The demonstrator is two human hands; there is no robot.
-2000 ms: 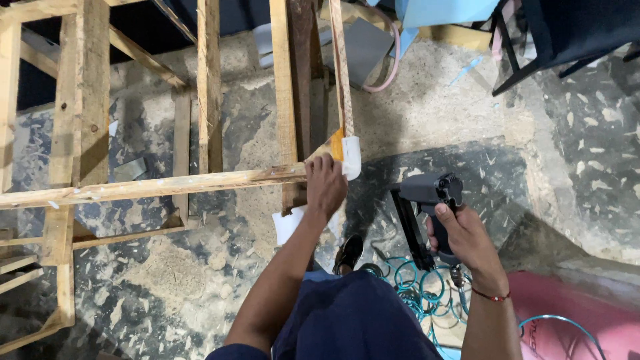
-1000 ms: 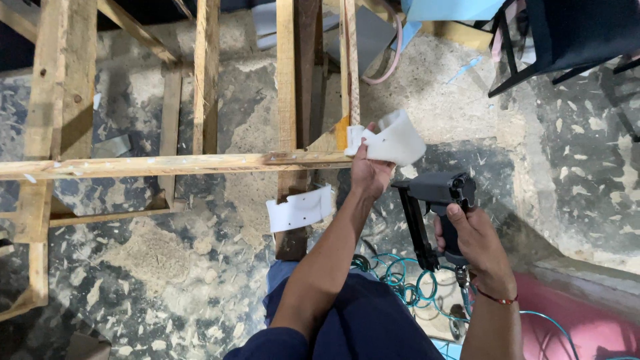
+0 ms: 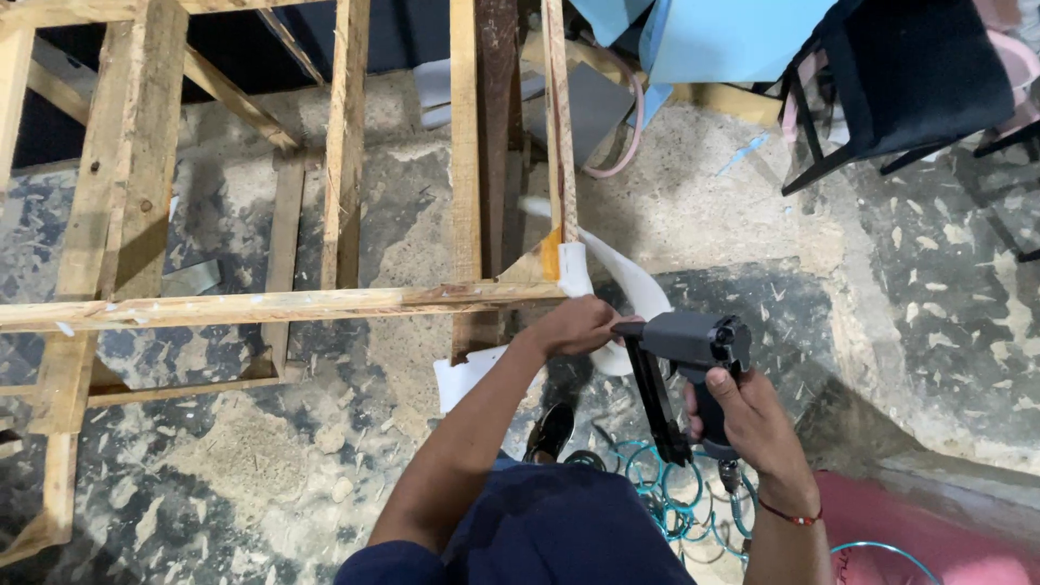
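Note:
My right hand (image 3: 735,414) grips the handle of a grey and black pneumatic staple gun (image 3: 691,337), its nose close to my left hand. My left hand (image 3: 581,325) is at the corner of a wooden frame (image 3: 268,305), its fingers bent on a white flexible sheet (image 3: 626,272) that curves out to the right of the corner. White material also wraps the corner end of the frame's upright rail. Below the frame, a second white piece (image 3: 467,382) sits at a wooden post, partly behind my left forearm.
A coiled teal air hose (image 3: 678,487) lies on the floor by my feet, below the staple gun. A black chair (image 3: 918,81) stands at upper right, beside light blue sheets (image 3: 731,41). Something pink (image 3: 934,528) lies at lower right. More wooden beams (image 3: 345,146) extend left.
The white sheet, raised in my left hand a second ago, now hangs outside the corner. My left hand has turned over beside it. The staple gun remains in my right hand.

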